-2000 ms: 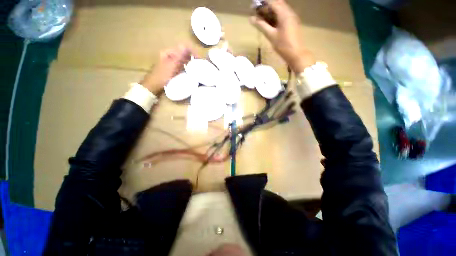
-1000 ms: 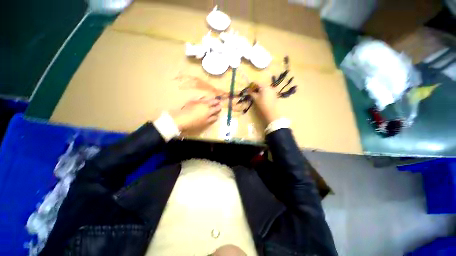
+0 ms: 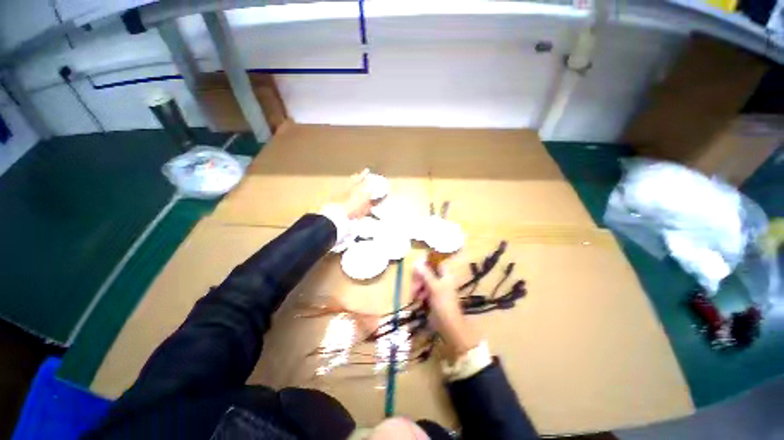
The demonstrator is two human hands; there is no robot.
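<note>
Several round white plastic discs (image 3: 364, 259) lie in a pile at the middle of the cardboard. My left hand (image 3: 358, 199) reaches to the far left side of the pile, its fingers at the farthest white disc (image 3: 376, 186); blur hides whether it grips it. My right hand (image 3: 437, 290) is just in front of the pile, around a small brownish object (image 3: 437, 260) that looks like a tool handle. Black connector leads (image 3: 494, 301) fan out to the right, partly behind my right hand. Thin reddish wires (image 3: 331, 307) spread to the left.
The flattened cardboard (image 3: 584, 344) covers the green bench (image 3: 64, 198). Clear plastic bags lie at left (image 3: 206, 170) and right (image 3: 679, 210). A red-and-black clump (image 3: 725, 325) is at the right. A metal cup (image 3: 169, 119) and cardboard boxes (image 3: 688, 112) stand farther back. A blue bin (image 3: 56, 404) is lower left.
The view has tilted up toward the wall. My left hand has moved from the wires to the far side of the disc pile. My right hand remains near the black leads.
</note>
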